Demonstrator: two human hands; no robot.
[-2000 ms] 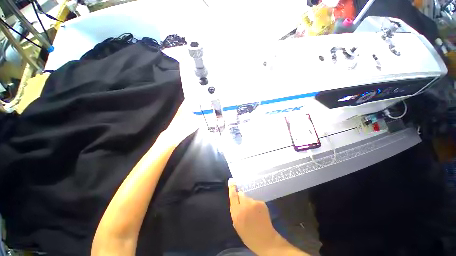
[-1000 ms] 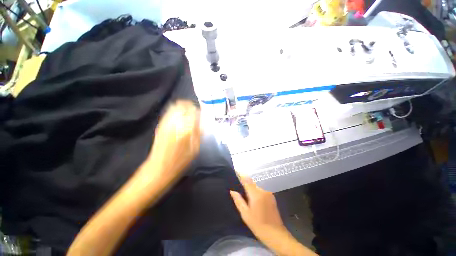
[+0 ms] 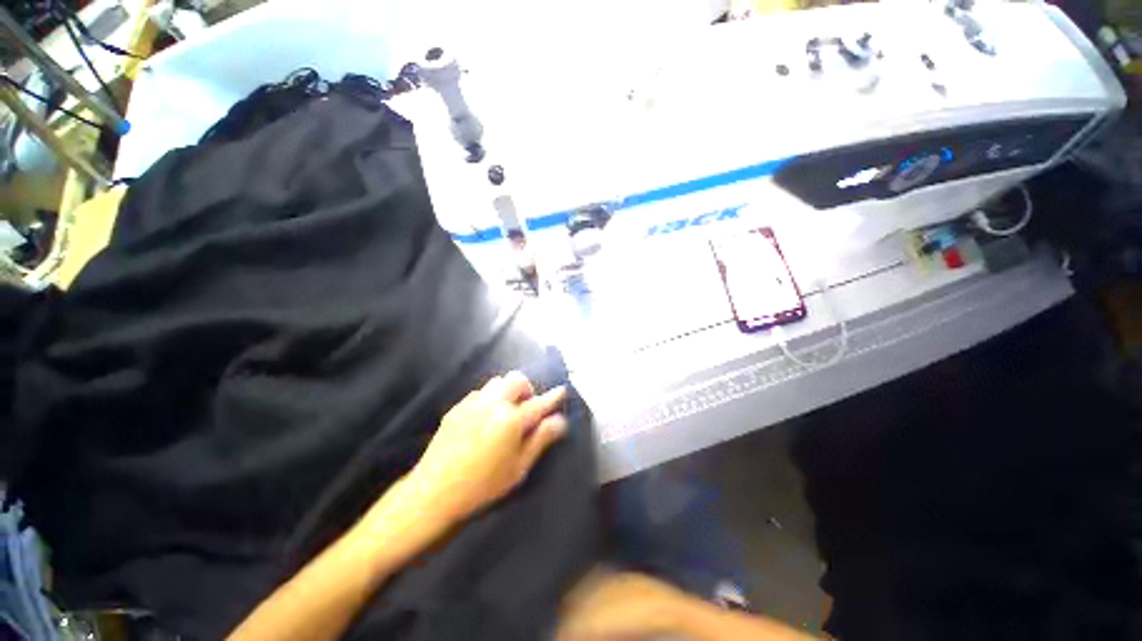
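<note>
A large black garment piece (image 3: 251, 363) lies in folds left of the white sewing machine head (image 3: 626, 125), its right edge running along the machine bed below the needle area (image 3: 532, 282). My left hand (image 3: 501, 432) lies on the cloth near this edge, fingers bent and thumb side toward the bed; the fingertips are at the fabric just in front of the needle. My right hand (image 3: 601, 607) is low in the picture, blurred and partly cut off by the bottom edge; its fingers cannot be made out.
A phone (image 3: 760, 282) with a white cable (image 3: 814, 357) lies on the machine bed. Small coloured bits (image 3: 952, 257) are at the bed's right end. More black cloth (image 3: 977, 476) hangs at the right. Curly black trim (image 3: 294, 88) lies at the back left.
My left hand has come down and toward me from beside the needle onto the cloth edge. My right hand has dropped from the bed's front corner to the bottom edge. The view has shifted.
</note>
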